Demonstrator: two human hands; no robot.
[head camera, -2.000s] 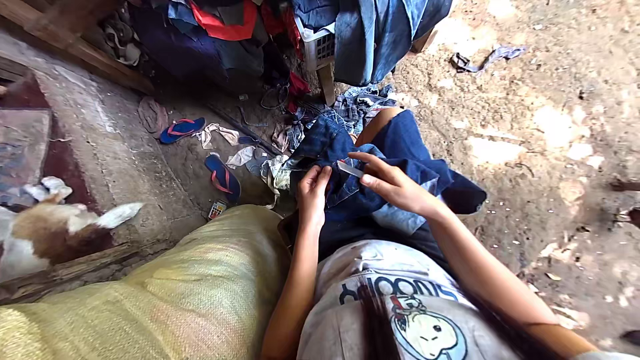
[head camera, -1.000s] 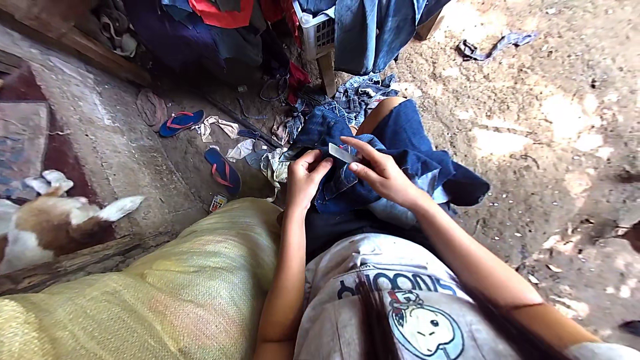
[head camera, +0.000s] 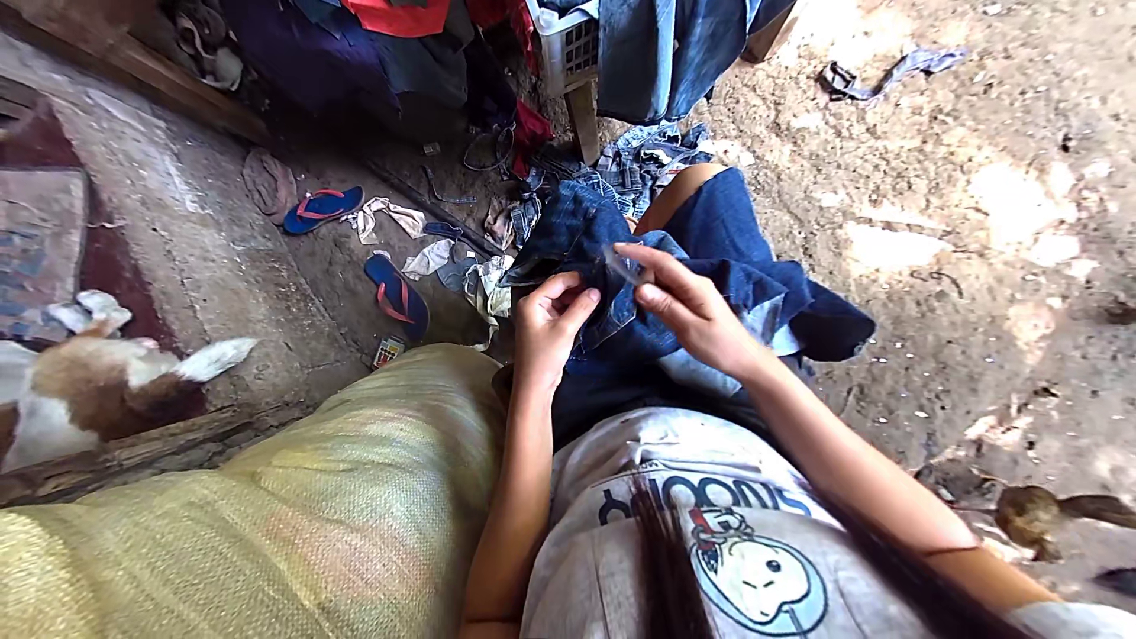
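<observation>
Dark blue denim garments (head camera: 754, 266) lie bunched across my lap. My left hand (head camera: 555, 324) pinches the denim between thumb and fingers, over its left part. Just to the right, my right hand (head camera: 692, 306) holds a small, thin, flat blade-like tool (head camera: 626, 266) between thumb and index finger, above the cloth. The tool is blurred, so its exact kind cannot be told. A seam in the denim lies between the two hands.
A full woven sack (head camera: 373, 479) rests at my left. Flip-flops (head camera: 397, 297) and fabric scraps (head camera: 390, 217) lie on the ground ahead. A plastic crate (head camera: 568, 49) holds jeans. A brown and white dog (head camera: 98, 382) lies at far left.
My left hand has opened little and stays at the denim. The blade-like tool in my right hand has changed its tilt, and both hands have shifted slightly over the cloth.
</observation>
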